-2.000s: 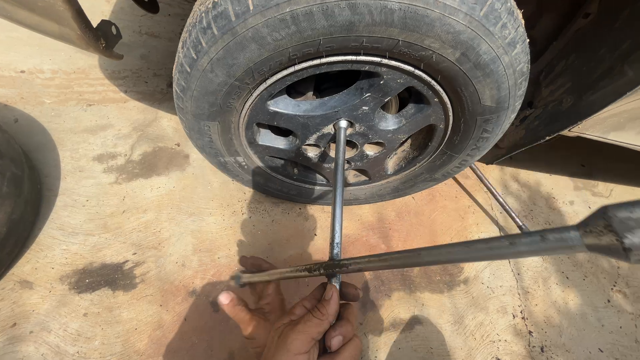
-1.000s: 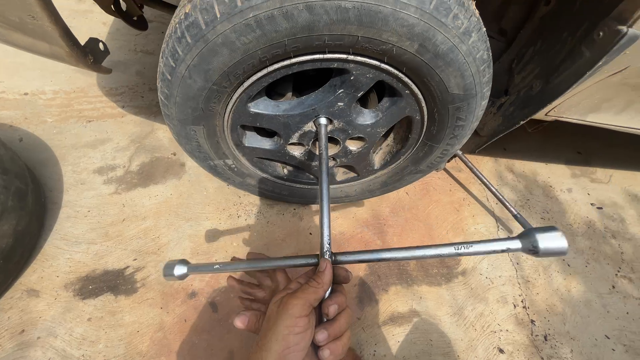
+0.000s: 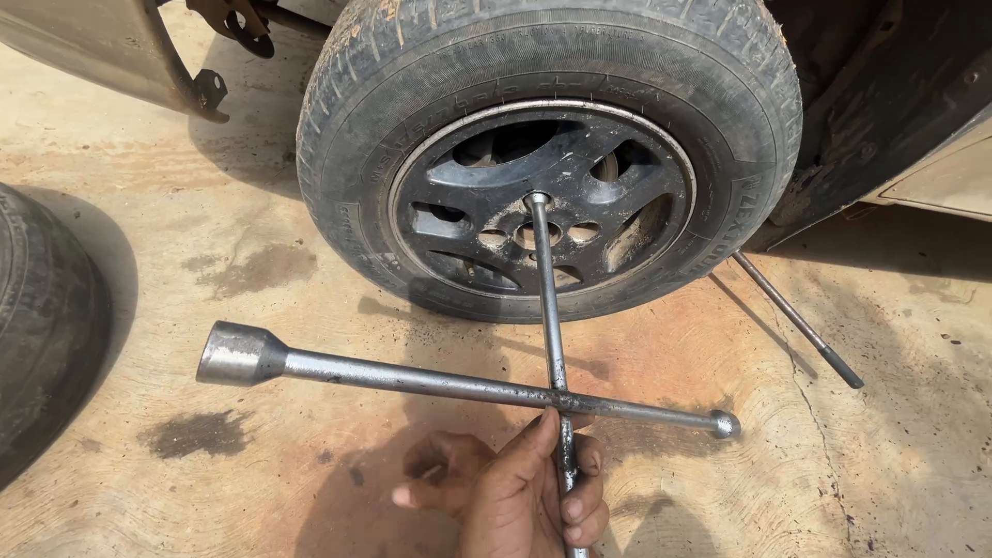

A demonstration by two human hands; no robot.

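Note:
My left hand [image 3: 519, 484] grips the near shaft of a metal cross lug wrench [image 3: 418, 381] just below the junction, thumb on the near side and fingers curled around it. The wrench's far end sits in the upper lug hole of the black alloy wheel [image 3: 496, 174]. Its large socket points left, its small end right. Left of the gripping hand and behind it are curled fingers [image 3: 442, 469], seemingly of my right hand; the rest is hidden, and what it touches cannot be told. The tyre [image 3: 364, 155] stands upright at the car.
A second tyre [image 3: 46, 325] is at the left edge. Right of the wheel, a thin metal rod [image 3: 790, 316] with a dark tip slants out from behind the tyre. Car body panels [image 3: 93, 46] overhang at upper left and right. The concrete ground [image 3: 868, 434] has stains and a crack.
The cross wrench has turned: its large socket was on the right in both earlier frames and is now on the left. The gripping hand stays on the near shaft.

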